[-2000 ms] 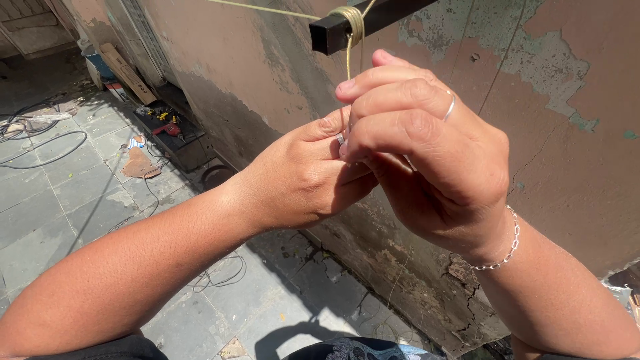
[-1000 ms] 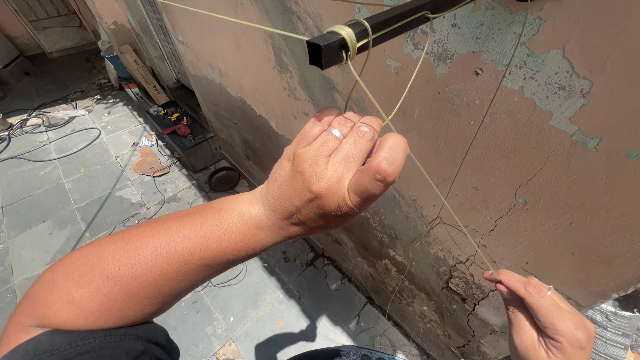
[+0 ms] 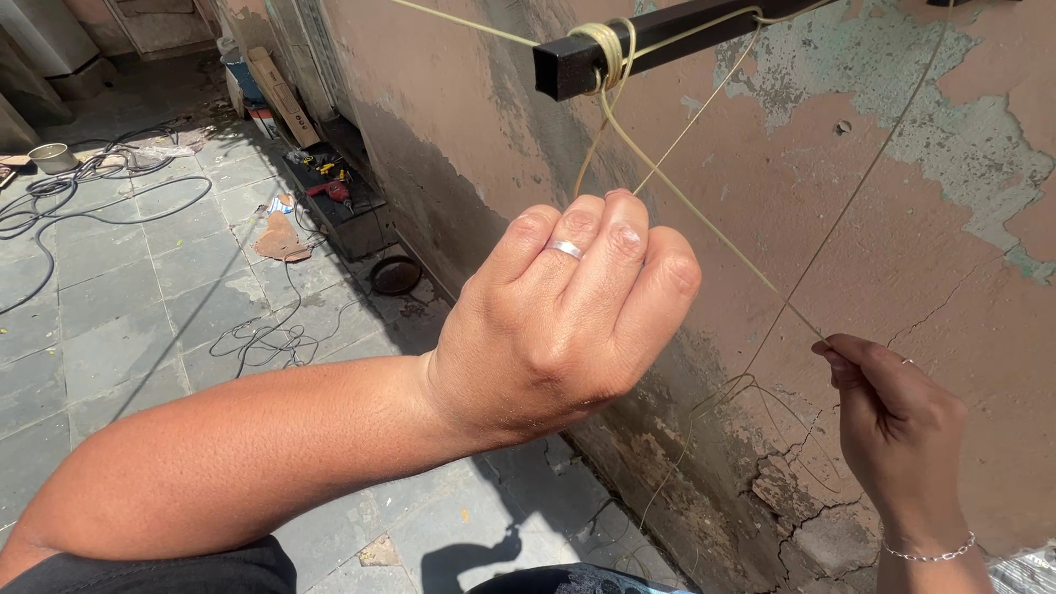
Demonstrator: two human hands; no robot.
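Observation:
A pale yellow cord (image 3: pixel 609 51) is wound several times around the end of a black square metal tube (image 3: pixel 660 41) that juts out along the wall. Below the tube, my left hand (image 3: pixel 569 305) is closed on strands of the cord that run down into its fingers. At the lower right, my right hand (image 3: pixel 899 412) pinches another length of the cord between thumb and fingertips, drawn in a straight line down from the tube. That strand passes beside my left knuckles. A thinner length of cord dangles loosely against the wall behind.
A cracked wall (image 3: pixel 866 247) with peeling paint rises close on the right. On the tiled floor lie black cables (image 3: pixel 74 198), a metal pan (image 3: pixel 53 157) and a round dark dish (image 3: pixel 396 274). A red power drill (image 3: pixel 332 191) rests on a dark ledge beside a cardboard piece (image 3: pixel 280 95).
Two seconds ago my hands were together under the tube. My right hand has since moved down and to the right, with the cord drawn out between it and the tube.

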